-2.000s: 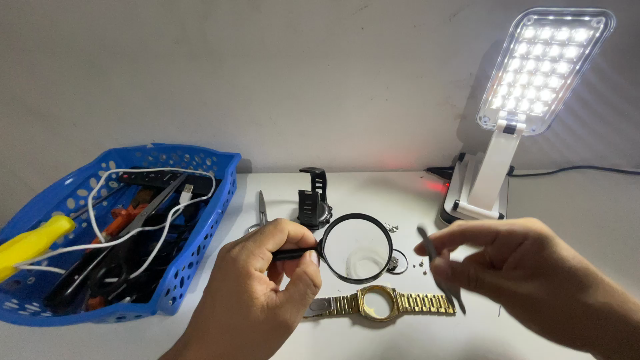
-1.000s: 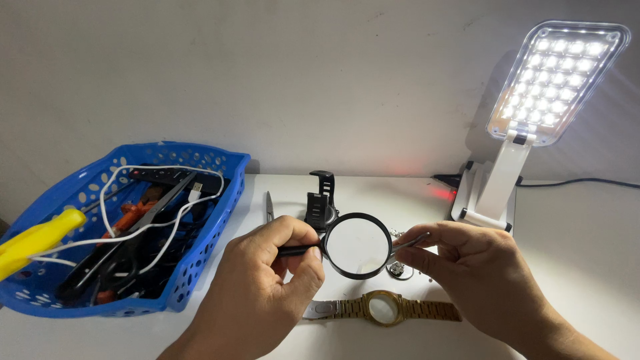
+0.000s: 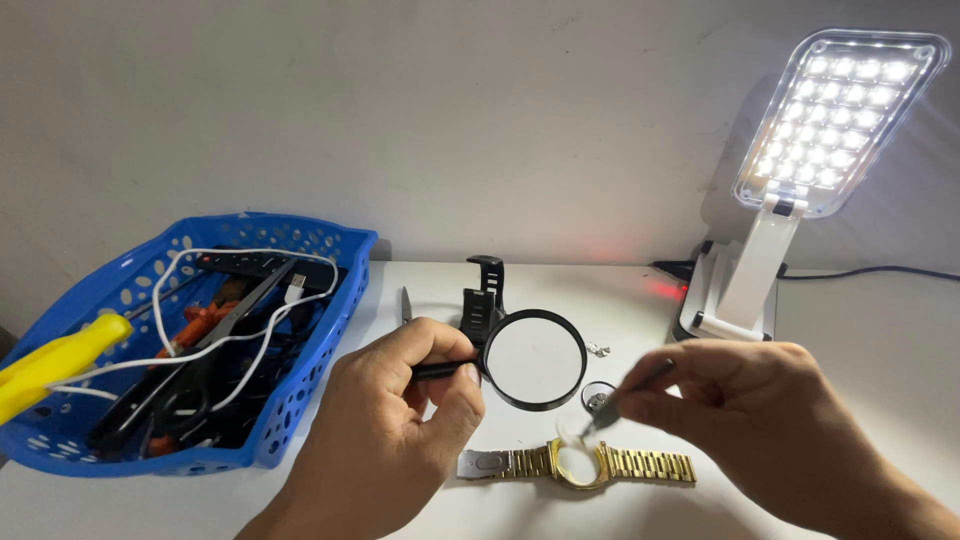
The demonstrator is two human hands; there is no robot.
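My left hand grips the black handle of a magnifying glass, its round lens held above the white table. Between the thumb and fingers of my right hand is a pair of metal tweezers, blurred, pointing down at a gold-coloured watch case. That case is an open ring with its metal bracelet spread to both sides. Just behind the tweezers lies a small round watch part, partly covered by them. Small metal pieces lie right of the lens.
A blue plastic basket at left holds scissors, a white USB cable, a remote control and a yellow-handled tool. A black-strapped watch and a pointed metal blade are behind my left hand. A lit LED lamp stands at right.
My right hand has brought the tweezers from beside the lens down towards the gold watch case. My left hand still holds the magnifying glass.
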